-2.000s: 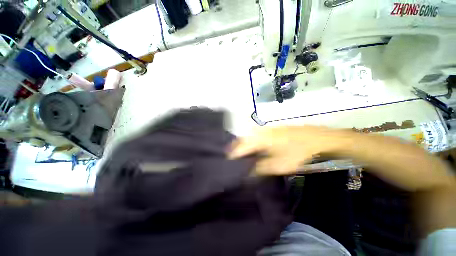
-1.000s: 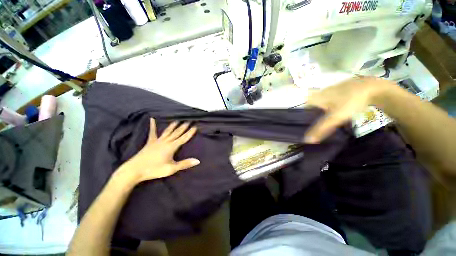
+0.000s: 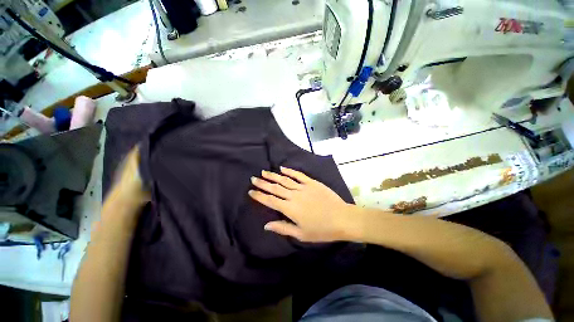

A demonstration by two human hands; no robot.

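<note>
A dark plum-black garment [image 3: 208,188] lies spread over the left part of the white table, with a fold at its upper left and its lower part hanging over the front edge. My right hand [image 3: 302,204] lies flat on the garment, fingers apart, palm down. My left hand [image 3: 129,179] is blurred at the garment's left side, by a raised fold; whether it grips the cloth cannot be told. The cloth lies left of the needle and presser foot [image 3: 343,121] and is not under them.
The cream sewing machine [image 3: 478,38] stands at the upper right. Dark-handled snips [image 3: 520,127] and a crinkly clear bag [image 3: 428,104] lie on its bed. Pink thread cones [image 3: 83,113] and a grey second machine [image 3: 56,179] are at left. Dark cloth hangs below the table at right.
The garment's strip that my right hand held out to the right now lies back over the left part. My right hand has moved left onto the cloth; my left hand has moved to its left side.
</note>
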